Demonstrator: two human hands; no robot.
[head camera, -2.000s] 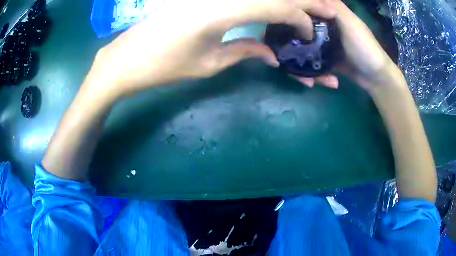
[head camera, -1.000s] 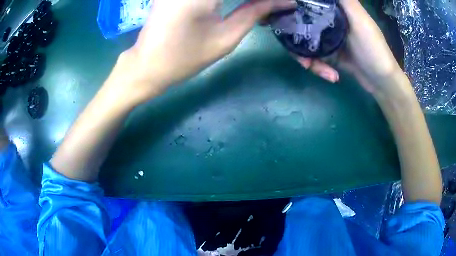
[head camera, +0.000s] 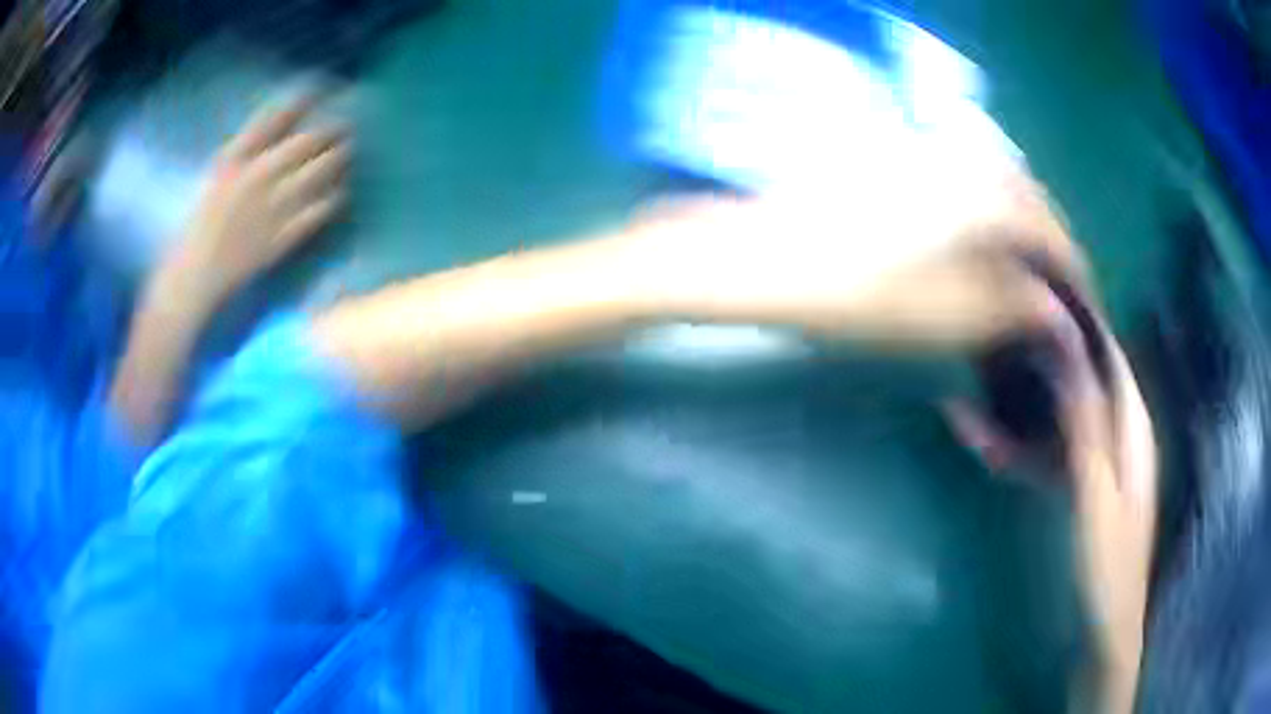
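Note:
The view is badly blurred. A round black housing (head camera: 1025, 391) is at the right, between my two hands. My right hand (head camera: 1108, 419) is around its right side and holds it. My left hand (head camera: 997, 286) reaches across from the left and meets the housing at its upper edge; its fingers are smeared, and whether they grip is unclear. The inside of the housing cannot be made out. A blue bin (head camera: 634, 98) with bright white contents (head camera: 767, 105) lies behind my left forearm, which partly covers it.
Another person's hand (head camera: 265, 202) and blue sleeve are at the left, near a pale blurred patch. A small white bit (head camera: 528, 497) lies on the green bench top (head camera: 697, 502). Shiny, blurred clear plastic (head camera: 1234, 433) is at the right edge. A dark blue shape is at the top right.
The view has swung left and blurred; the bin, hands and housing now appear further right and lower. Another person's hand has come into view. My right hand still holds the housing.

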